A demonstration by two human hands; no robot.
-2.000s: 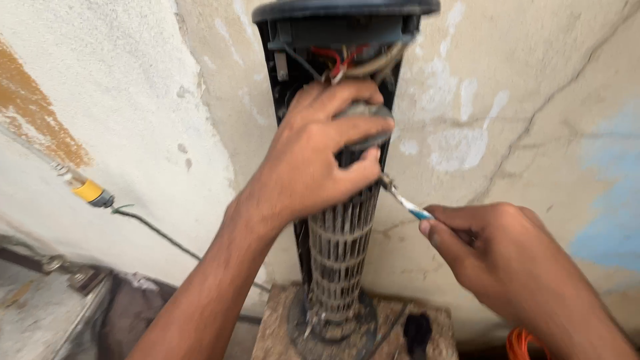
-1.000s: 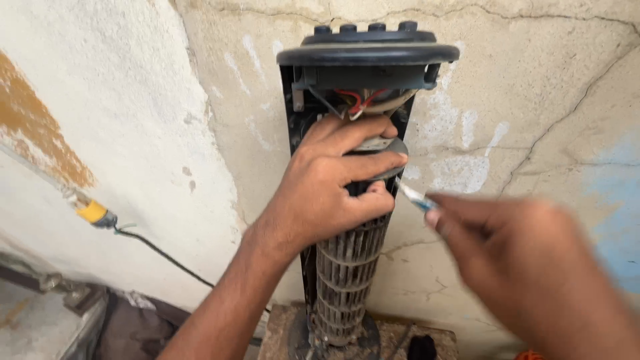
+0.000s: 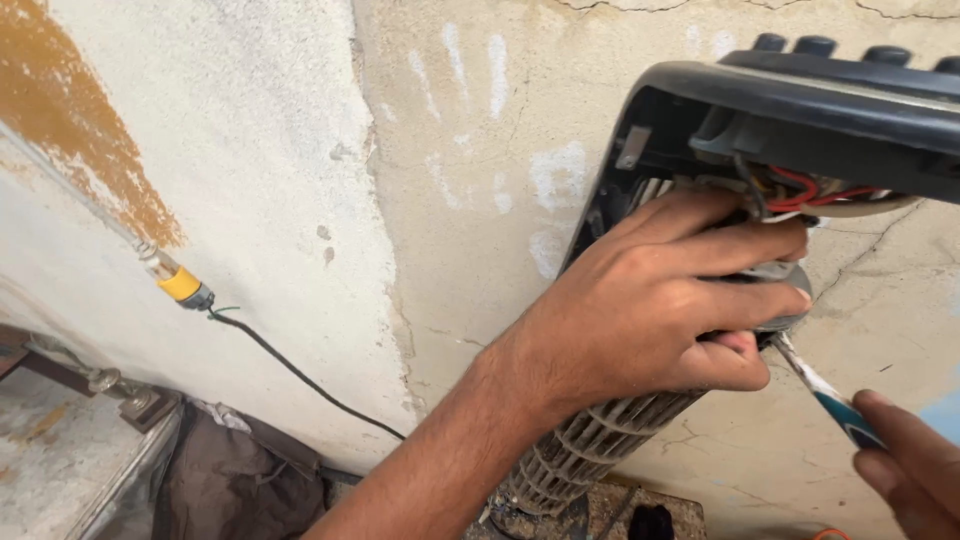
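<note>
An opened tower fan with a black top housing (image 3: 795, 105) stands against the wall, red and pale wires (image 3: 810, 199) showing under the top. My left hand (image 3: 660, 307) grips a grey round motor part (image 3: 791, 304) just above the dusty slatted blower wheel (image 3: 585, 442). From the lower right my right hand (image 3: 911, 465), partly cut off by the frame's edge, holds a slim brush-like tool (image 3: 832, 397) with a white and teal handle. The far end of that tool meets the underside of the motor part; its tip is hidden there.
At left a black cable with a yellow connector (image 3: 180, 285) runs down the cracked, painted wall (image 3: 465, 247). Dark cloth (image 3: 232, 472) lies at the lower left beside a ledge holding a small metal object (image 3: 135, 397). A black item (image 3: 650, 521) rests near the fan's base.
The view has swung left and closer, so the fan sits farther right. My left hand stays on the motor part, and the tool in my right hand remains at its lower edge.
</note>
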